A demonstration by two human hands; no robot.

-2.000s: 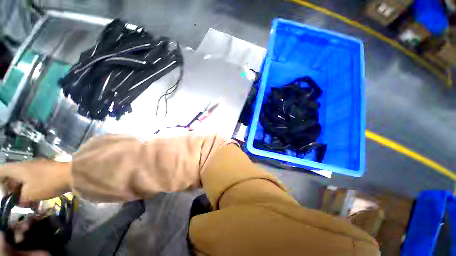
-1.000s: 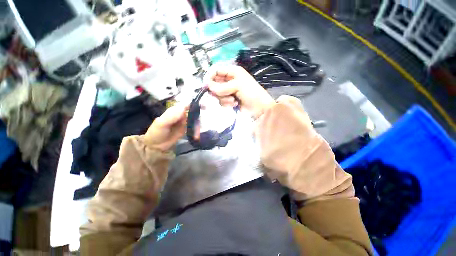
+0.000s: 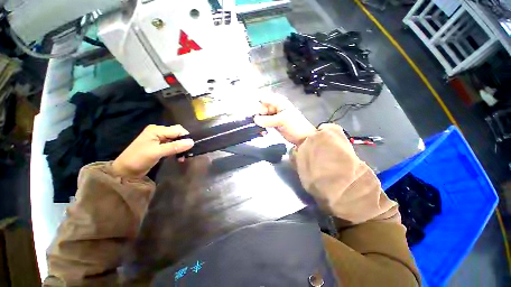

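Observation:
My left hand point(image 3: 147, 151) and my right hand point(image 3: 284, 122) hold a black strap with a white line point(image 3: 224, 135) stretched between them, one end in each hand's fingertips. The strap is above the shiny metal table point(image 3: 246, 190), just in front of the white sewing machine head point(image 3: 173, 42). Another black strap point(image 3: 246, 154) lies on the table beneath it. A yellow block point(image 3: 199, 108) shows under the head. The needle area is too bright to make out.
A pile of black straps point(image 3: 101, 137) lies left. Striped strap pieces point(image 3: 330, 61) are heaped at the back right. A small red and black tool point(image 3: 365, 139) and thin dark cord lie right. A blue bin point(image 3: 462, 207) at the right holds black looped straps point(image 3: 414, 204).
The strap was a loop between my hands and is now held out flat. My hands have moved apart. The view has swung from the bin side back towards the machine.

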